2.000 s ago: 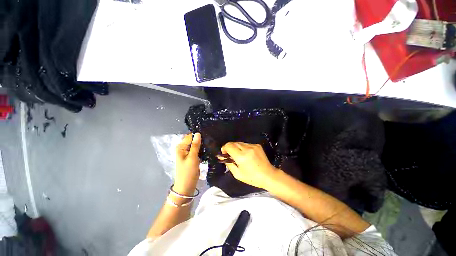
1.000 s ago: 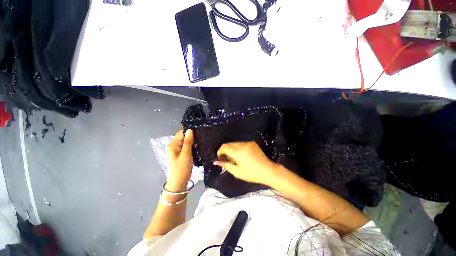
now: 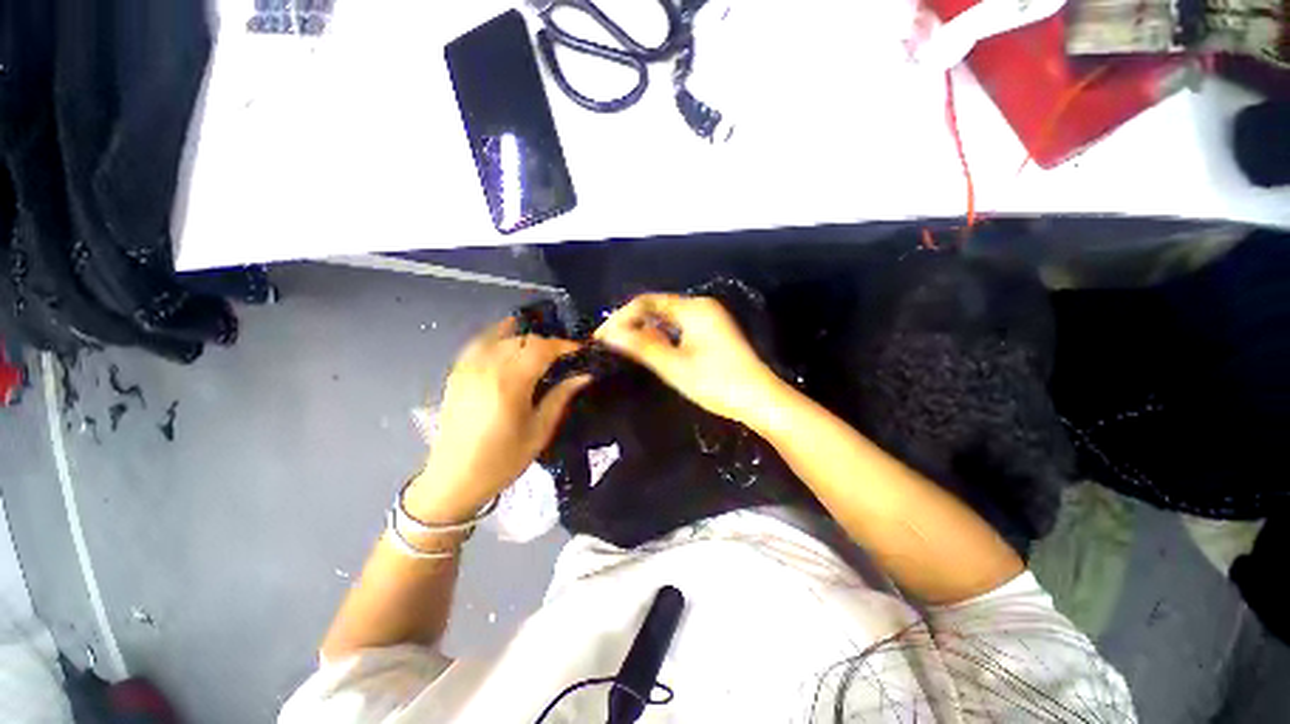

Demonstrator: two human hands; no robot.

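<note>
The black jacket (image 3: pixel 658 460) lies bunched over my lap, with a small white label (image 3: pixel 603 463) showing on it. My left hand (image 3: pixel 502 403) grips the jacket's upper left edge between thumb and fingers. My right hand (image 3: pixel 679 347) is beside it, its fingertips pinched at the same edge. A small dark object (image 3: pixel 661 327) shows in my right palm; I cannot tell clearly what it is. No needle or thread can be made out. The glittery trim is mostly hidden by my hands.
The white table (image 3: pixel 792 156) holds a smartphone (image 3: pixel 511 122), black-handled scissors (image 3: pixel 601 64), a speckled trim strip (image 3: pixel 693 111) and a red pouch (image 3: pixel 1054 99). An orange-red cord (image 3: pixel 959 149) hangs over its edge. Black garments (image 3: pixel 99 184) hang at the left. Clear plastic (image 3: pixel 529 504) lies below my left hand.
My right hand has moved up to meet my left at the jacket's edge. My left hand has turned inward over the cloth. The trimmed edge is now mostly covered, and the label shows.
</note>
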